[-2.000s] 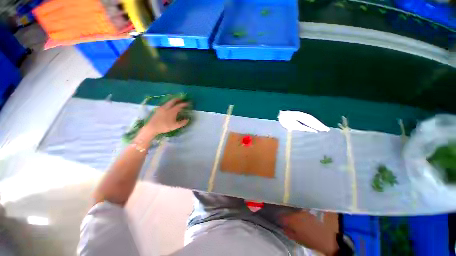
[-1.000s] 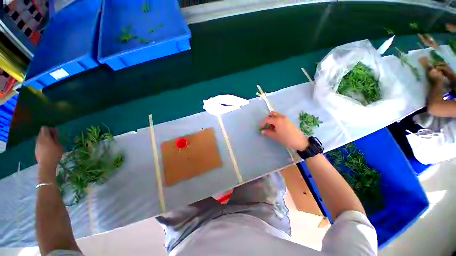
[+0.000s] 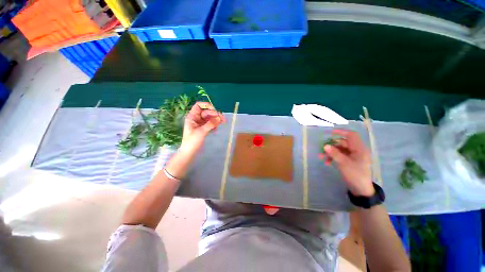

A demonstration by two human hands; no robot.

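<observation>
My left hand [image 3: 203,123] pinches a thin green stem [image 3: 205,94] with small leaves, pointing up, right of the heap of loose foliage [image 3: 165,125]. My right hand [image 3: 348,154] holds a small green leaf sprig [image 3: 334,142] in its fingertips above the grey sheeting, partly hidden by the fingers. A red cup [image 3: 258,141] sits on the brown cardboard mat [image 3: 261,164] between the hands. A small cluster of sprigs [image 3: 412,173] lies right of my right hand.
A white flat thing [image 3: 318,115] lies behind the mat. A clear bag of greenery [image 3: 470,149] stands at the right edge. Blue trays [image 3: 258,40] sit on the dark-green belt [image 3: 361,66]. A blue crate with greenery [image 3: 460,239] is below the bench at right.
The view has swung back left. My left hand has moved from the heap's far side to its right and now holds a stem. My right hand is lifted with its sprig.
</observation>
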